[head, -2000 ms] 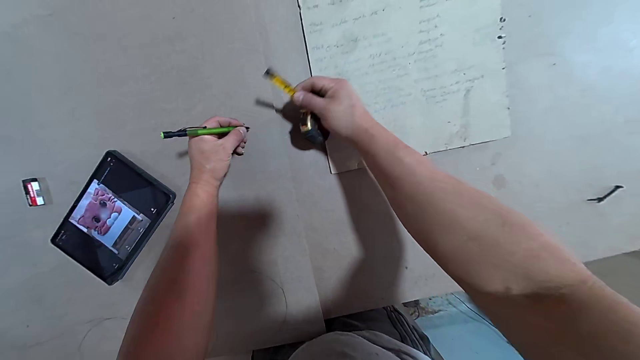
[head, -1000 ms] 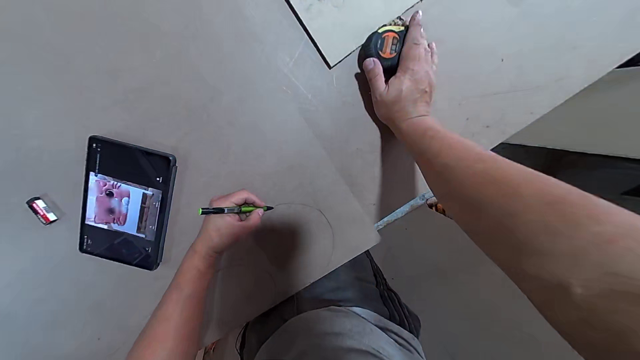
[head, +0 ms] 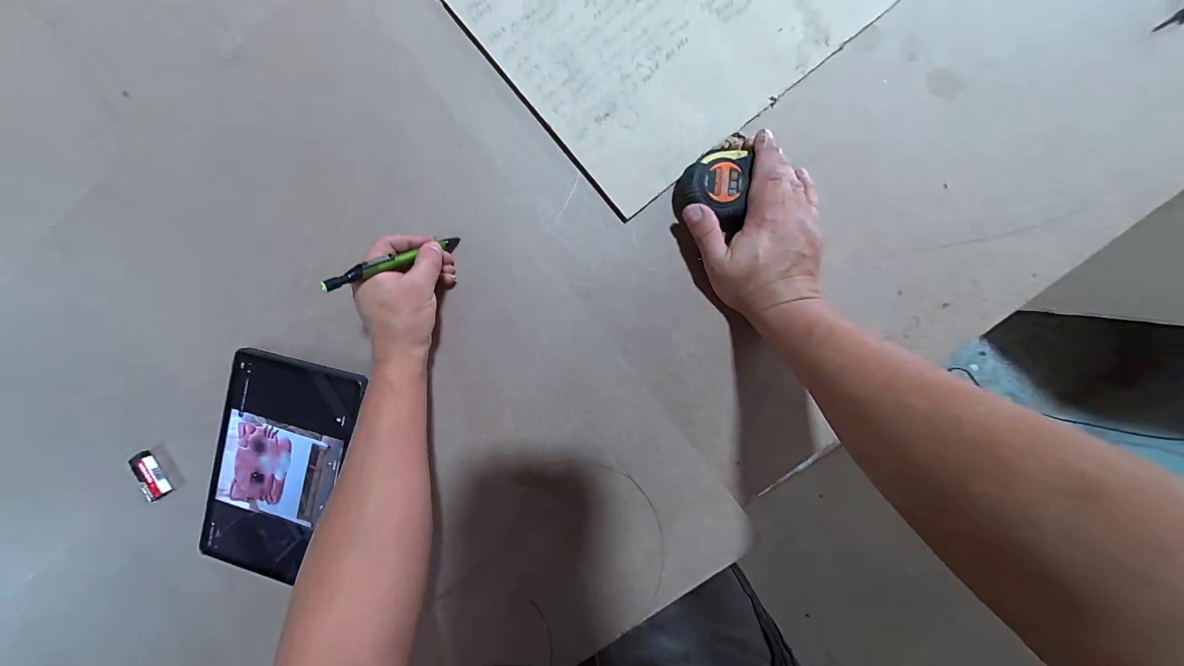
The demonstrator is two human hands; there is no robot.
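My left hand [head: 402, 291] grips a green and black marking pencil [head: 388, 264], its dark tip pointing right over the large flat board [head: 555, 351]. On the right, my right hand [head: 772, 227] holds a black tape measure [head: 717, 190] with an orange label against the board, beside the lower corner of a pale sheet [head: 638, 92] that bears handwriting. No blade of the tape can be seen drawn out. Thin curved pencil lines run over the board near its lower edge. A tablet [head: 277, 462] showing a pink figure lies partly behind my left forearm.
A small red, white and black eraser-like block [head: 151, 475] lies left of the tablet. Another board's edge and a dark gap with light blue material [head: 999, 370] are at the lower right. A dark thin object [head: 1167, 20] shows at the upper right edge.
The left hand has moved from beside the drawn curve up the board, pencil still held. The tape measure's yellow blade, out two seconds ago, is no longer seen extended. The view has shifted.
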